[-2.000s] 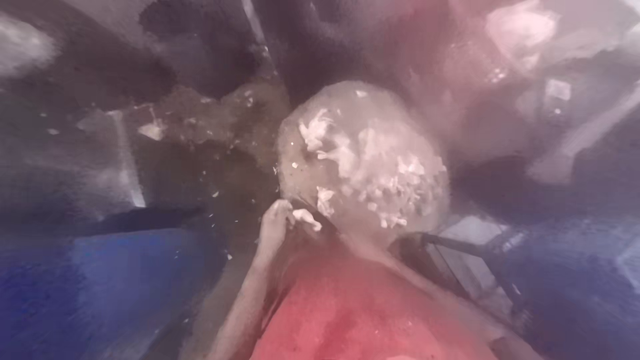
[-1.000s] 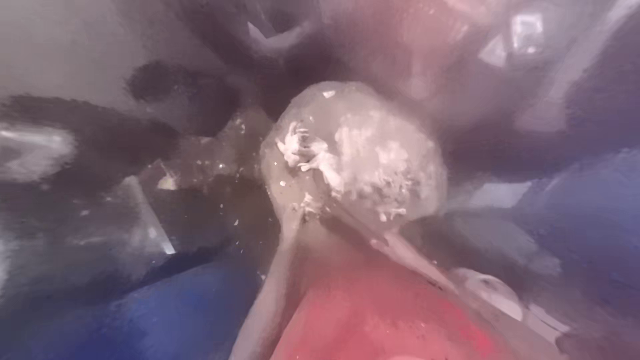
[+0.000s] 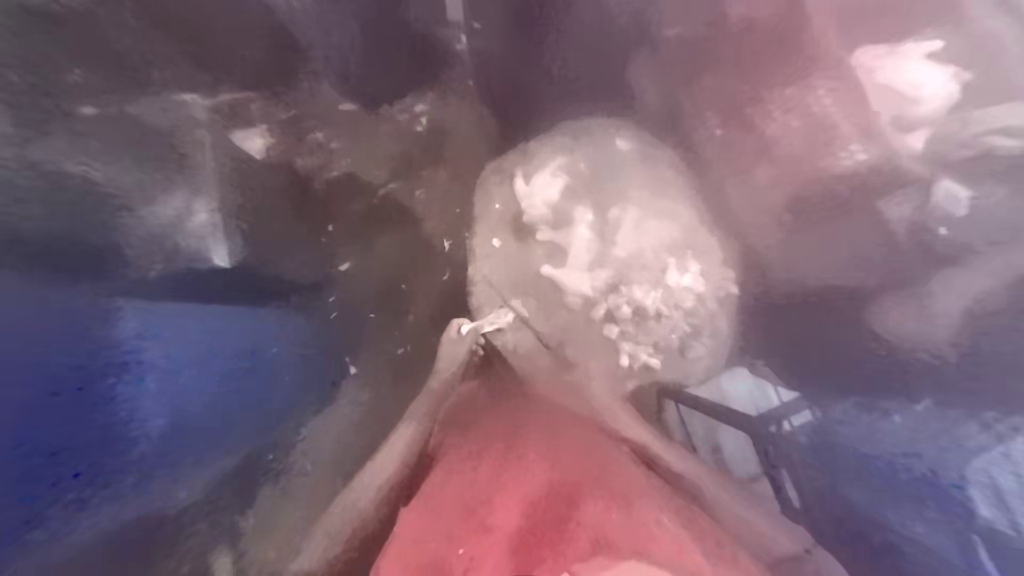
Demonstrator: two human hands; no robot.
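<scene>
My left hand (image 3: 460,340) grips one end of a pale, flat piece (image 3: 494,322) at the near left edge of a large round pale surface (image 3: 576,144). Close beside it is my right hand (image 3: 530,356), blurred, with a thin dark tool (image 3: 520,314), like a knife blade, slanting across the piece's far end. How the fingers hold it is not clear. Beyond my hands lie larger whitish pieces (image 3: 572,248) on the round surface. Many small whitish bits (image 3: 636,308) are heaped at its right.
Small pale scraps (image 3: 344,266) dot the dark ground at left. A blue surface (image 3: 224,360) is at the left. Right of me stands a dark frame (image 3: 720,410) by a pale sheet-like thing (image 3: 732,392). A large whitish thing (image 3: 912,84) is at the upper right.
The pale piece at my left hand now extends to the right, with the thin dark tool across its far end. The view has shifted somewhat.
</scene>
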